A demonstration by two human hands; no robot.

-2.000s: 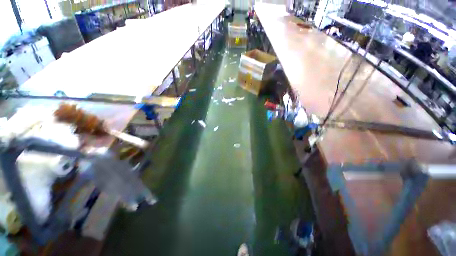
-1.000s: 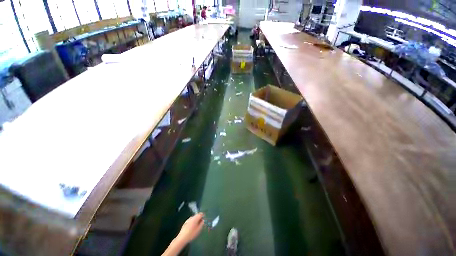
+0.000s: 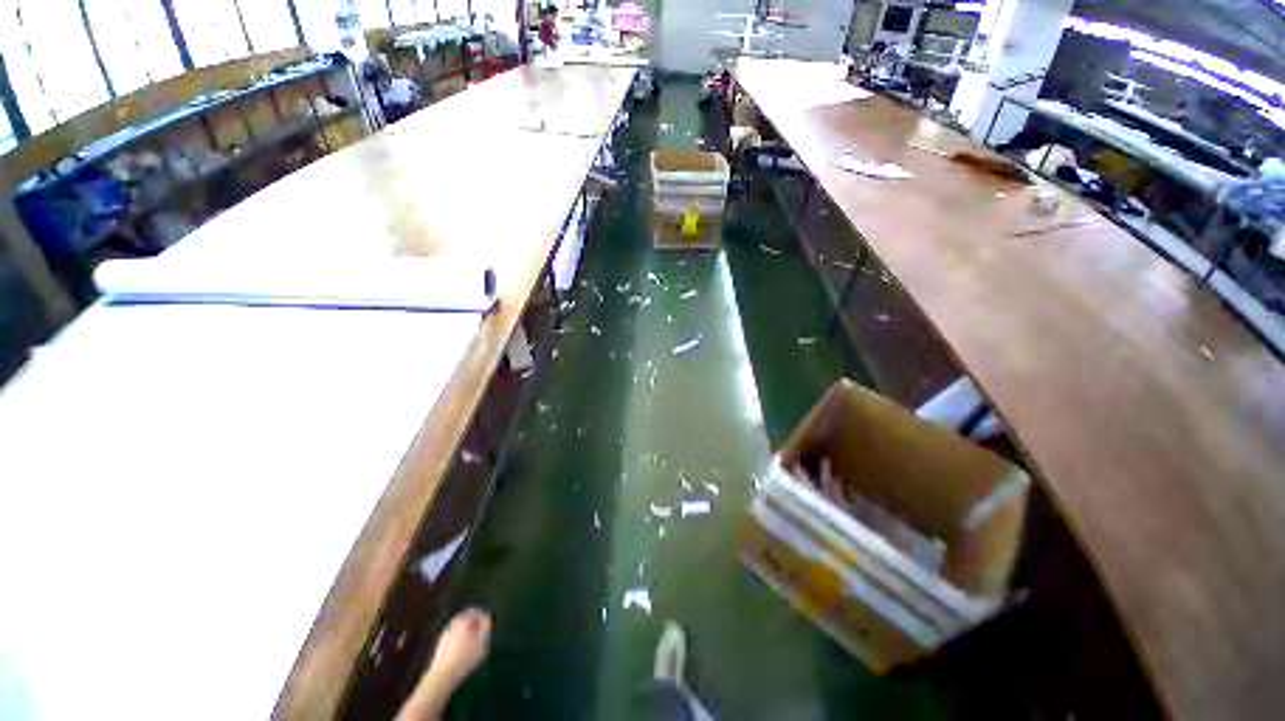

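Note:
My left hand (image 3: pixel 465 642) is at the bottom, left of centre, over the aisle beside the left table. It is small and blurred, its fingers look curled, and nothing shows clearly in it. My right hand is out of the picture. A brown open cardboard box (image 3: pixel 923 465) with pale scraps inside stands tilted in view on the floor at the right table's edge. A white sheet (image 3: pixel 212 521) covers the near part of the left table, with a white roll (image 3: pixel 310 282) lying across it.
The green floor (image 3: pixel 564 563) between the tables carries scattered white scraps. A second cardboard box (image 3: pixel 689 211) stands farther up the aisle. The long brown table (image 3: pixel 1043 310) runs along the right, with a brown piece (image 3: pixel 986 164) on it. A foot (image 3: pixel 671 651) shows at the bottom.
The view has moved forward up the aisle. Both boxes appear nearer and larger, and the roll on the left table is closer. My left hand sits lower and farther left.

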